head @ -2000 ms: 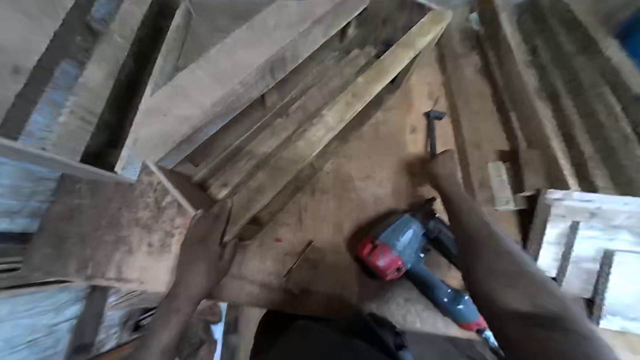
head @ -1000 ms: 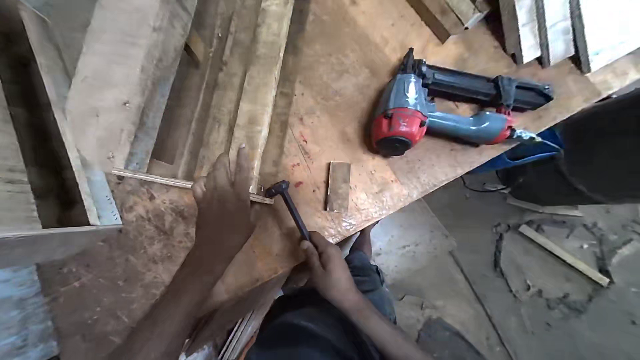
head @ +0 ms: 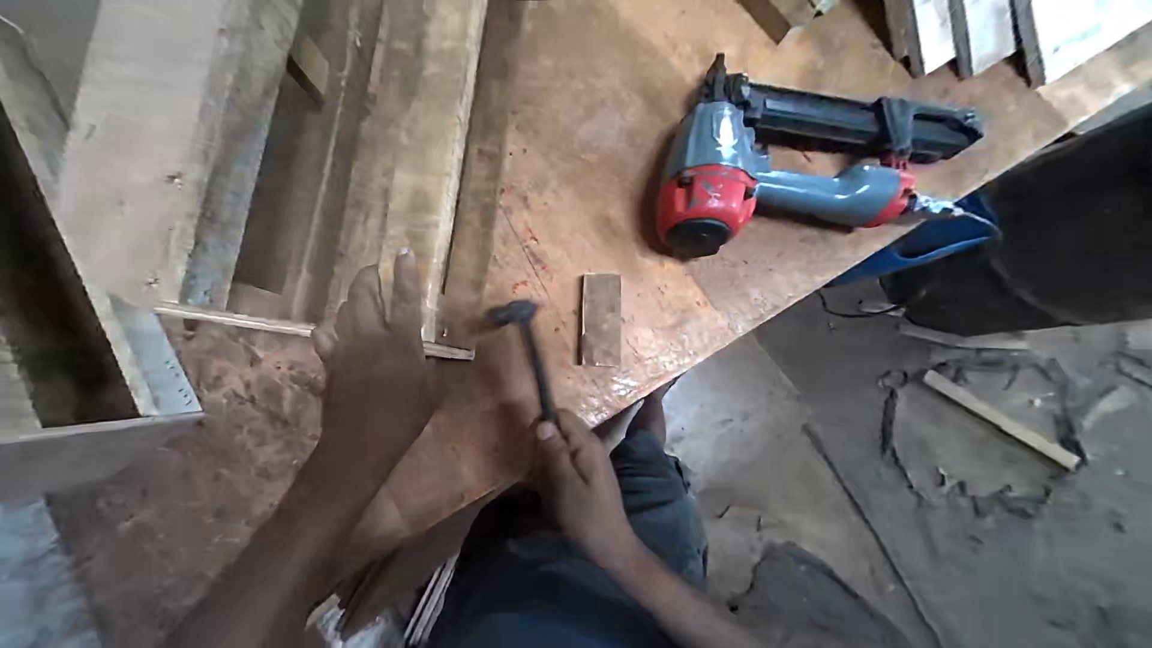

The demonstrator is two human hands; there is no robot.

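My right hand (head: 580, 477) grips the dark handle of a hammer (head: 535, 364), whose head points away from me, just right of a thin wooden end strip (head: 448, 351). My left hand (head: 378, 351) lies over that strip, its fingers resting on the end of a long wooden board (head: 432, 144); whether it grips the board is hidden. A small rectangular wood block (head: 601, 319) lies right of the hammer on the wooden worktop (head: 576, 198). Farther back rests a grey and red pneumatic nailer (head: 711, 180) with a black magazine.
A wooden frame with a wide plank (head: 153, 153) stands at the left. White-faced boards (head: 985, 36) lie at the back right. Beyond the slanting table edge are a dark container (head: 1035, 252), a blue object (head: 927, 243) and a wood strip (head: 999, 418) on the floor.
Two seconds ago my right hand was reaching past the nailer at the hammer; now it holds the hammer near my left hand. The view has turned strongly.
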